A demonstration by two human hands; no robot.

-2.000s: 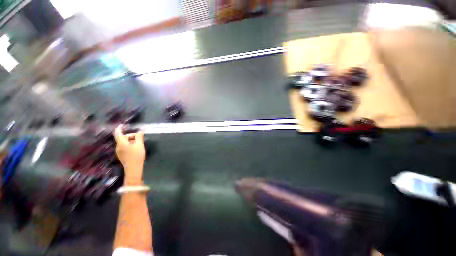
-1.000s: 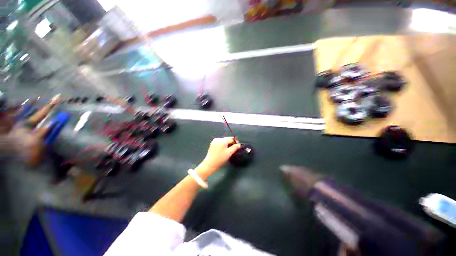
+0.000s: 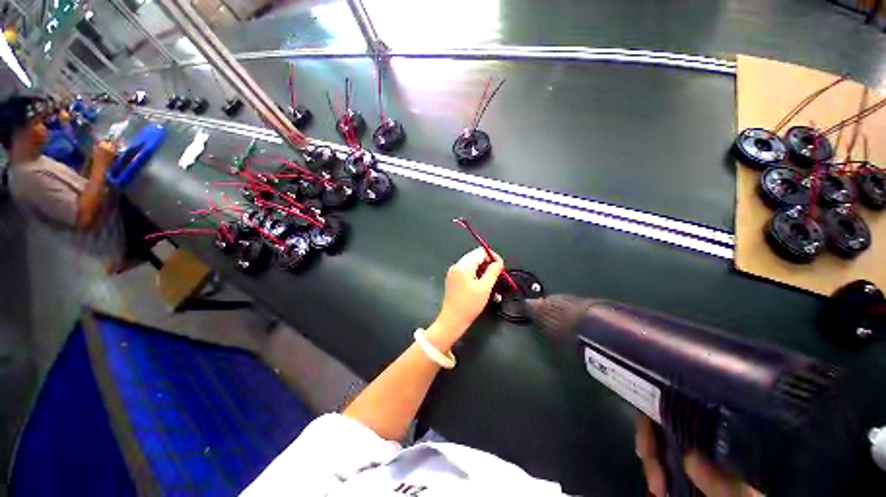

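A round black unit point(image 3: 518, 295) with small silver posts lies on the dark green bench in front of me. My left hand point(image 3: 472, 287) pinches its red and black lead wires point(image 3: 476, 236) just above the unit's left side. My right hand point(image 3: 692, 470) is at the lower right, partly hidden behind the heat gun, and grips its handle. The heat gun point(image 3: 695, 374) points left, its brownish nozzle point(image 3: 561, 315) close to the right edge of the unit. The fingertips of my left hand partly cover the wires.
A pile of wired units point(image 3: 291, 209) lies at left, with spaced units point(image 3: 472, 146) beyond the white strips point(image 3: 583, 208). A cardboard sheet point(image 3: 767, 267) at right bears several units; another black unit point(image 3: 859, 313) sits near it. A blue bin point(image 3: 209, 413) and a seated person point(image 3: 60, 194) are at left.
The view has steadied and shifted. My left hand reached the pile first, then held a unit's wires away from the gun. Now the gun's nozzle is close beside that unit.
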